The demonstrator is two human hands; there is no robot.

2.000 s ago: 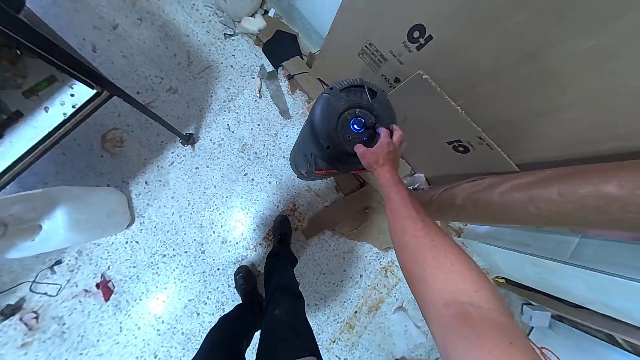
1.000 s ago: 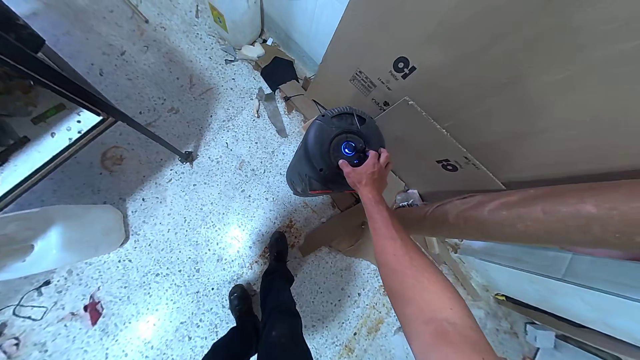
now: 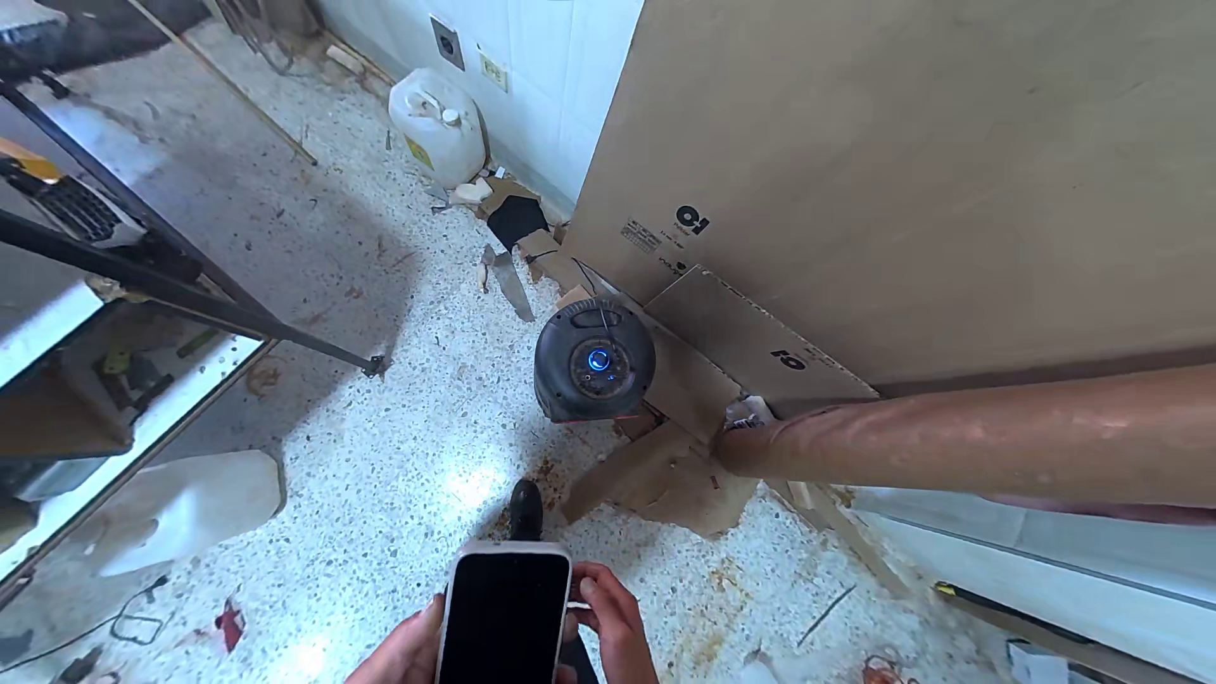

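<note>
A smartphone [image 3: 505, 617] with a dark screen and a pale case is at the bottom centre. My left hand [image 3: 410, 642] grips its left edge. My right hand [image 3: 610, 617] is at its right edge, thumb and fingers bent beside the case; part of it is hidden behind the phone. Beyond the phone, a black portable speaker [image 3: 594, 361] with a glowing blue ring button on top stands on the speckled floor, touched by neither hand.
Large cardboard sheets [image 3: 912, 190] lean at the right, with a long brown roll [image 3: 969, 432] in front. Torn cardboard [image 3: 665, 480] lies by the speaker. A metal-framed table [image 3: 190, 304] is at the left, a plastic jug [image 3: 437, 128] by the wall.
My right hand has left the top of the speaker and is now at the phone. My left hand and the phone have come into view. The speaker now stands untouched.
</note>
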